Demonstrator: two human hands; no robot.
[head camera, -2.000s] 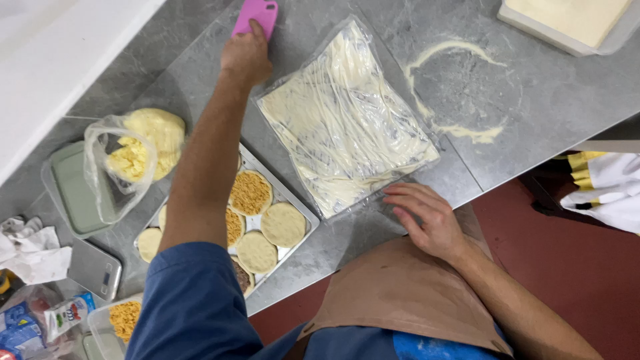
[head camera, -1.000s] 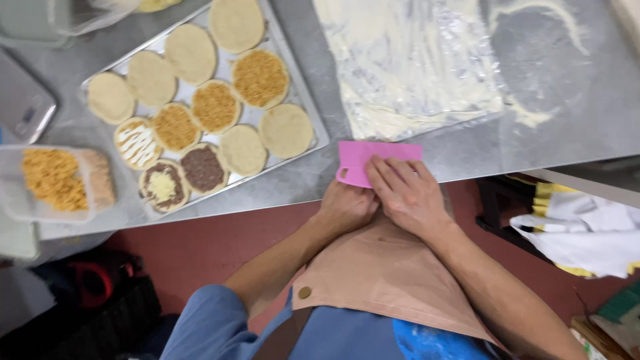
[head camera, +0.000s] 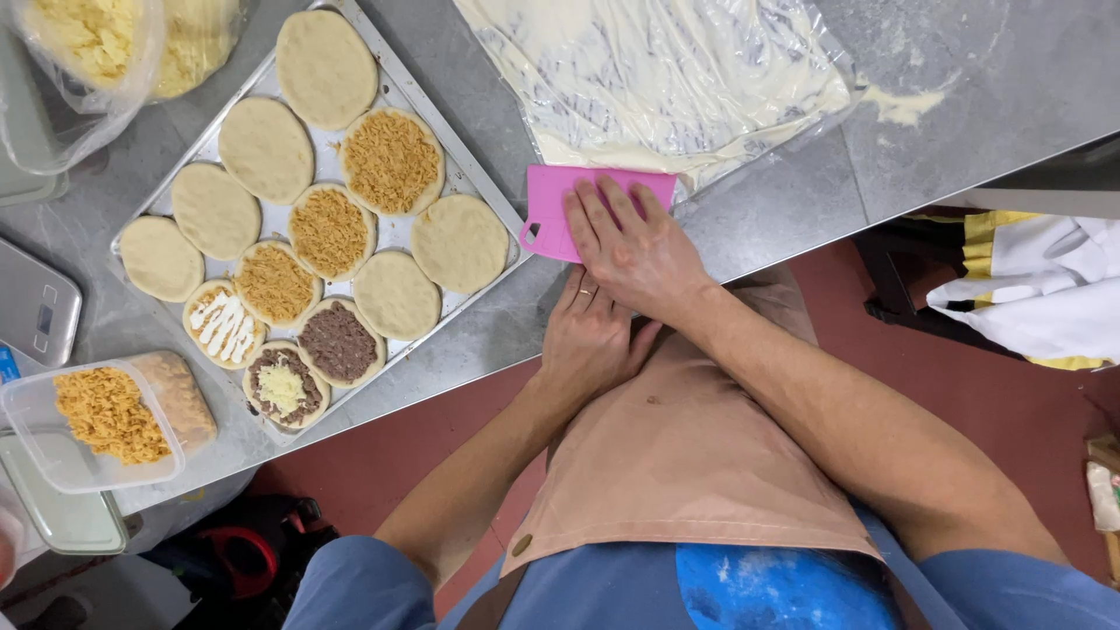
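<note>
A pink plastic dough scraper (head camera: 547, 210) lies along the near edge of a plastic-covered sheet of pale, creamy dough (head camera: 647, 79). My right hand (head camera: 634, 241) has its fingers spread over the scraper, holding it from above. Just below, at the counter's front edge, is my left hand (head camera: 591, 337), wearing a ring; its fingertips are at the scraper's lower edge and partly behind my right hand, so its grip is unclear. To the left, a metal tray (head camera: 468, 140) bears several flat dough rounds (head camera: 328, 70), some topped with orange shreds, dark filling, white cream or grated pale topping.
A plastic tub of orange shreds (head camera: 114, 416) stands at the left front, near a kitchen scale (head camera: 39, 302). A clear bag of yellow filling (head camera: 96, 44) is at the upper left. Flour marks the counter (head camera: 761, 201) at the upper right. White cloth (head camera: 1041, 280) hangs beyond its front edge.
Two seconds ago my left hand held the scraper beyond the dough; since then it has come back to the front edge. My right hand is now on the scraper. The view has shifted and moved closer.
</note>
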